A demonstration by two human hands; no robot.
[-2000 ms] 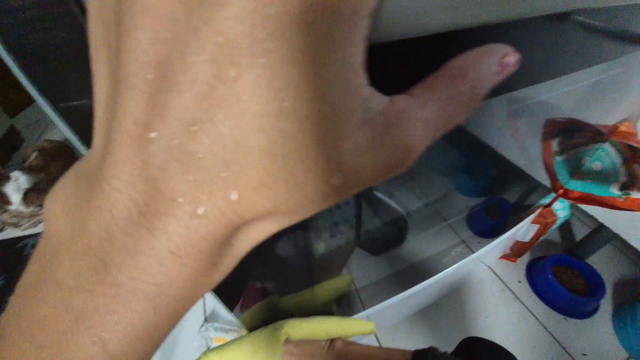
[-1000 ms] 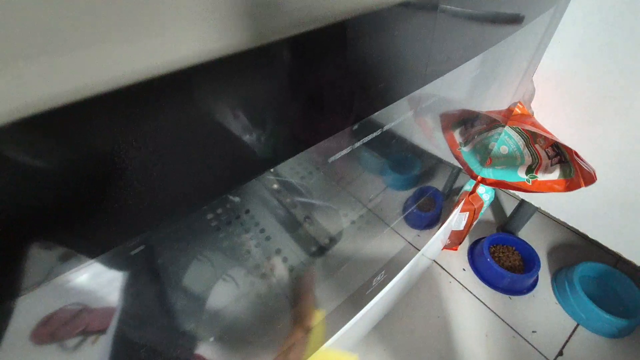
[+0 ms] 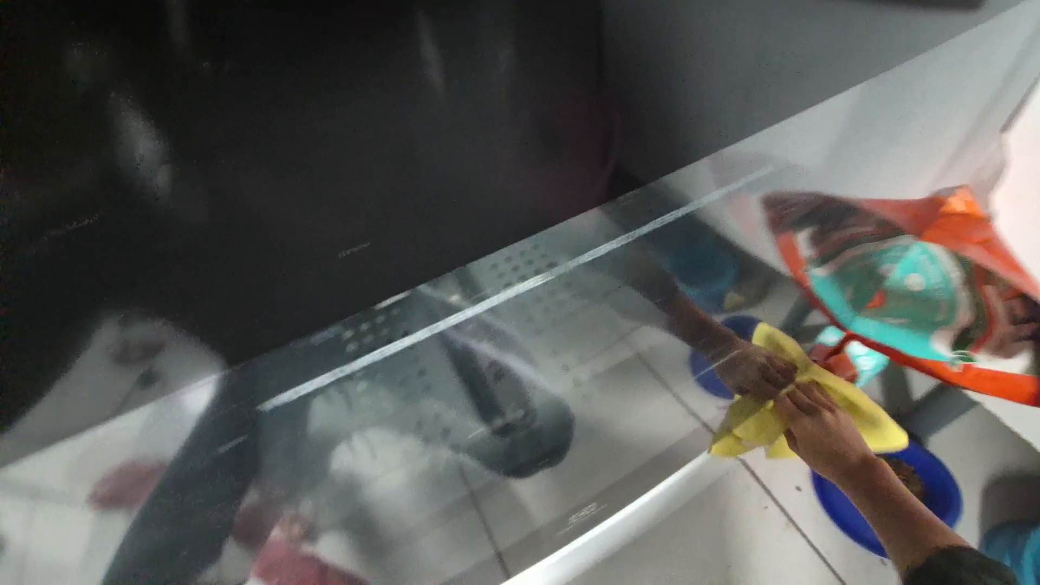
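Observation:
My right hand [image 3: 822, 435] reaches in from the lower right and presses a yellow cloth [image 3: 873, 418] against the glossy glass front [image 3: 569, 349] of an appliance, near its lower right part. The cloth is bunched under the fingers and spreads out on both sides. A mirrored hand and cloth show in the glass just beside them. Long pale streaks or scratches cross the glass, and a perforated surface shows in it. My left hand is not in view.
An orange and teal printed bag [image 3: 902, 284] hangs or stands at the right, close above the hand. A blue bowl of dry kibble [image 3: 934, 496] is on the tiled floor [image 3: 756, 544] below the forearm. A teal bowl [image 3: 1016, 540] shows at the lower right corner.
The left hand, large in front two seconds ago, has left the view. My right hand with the yellow cloth, only partly seen at the bottom edge before, is now farther right on the glass.

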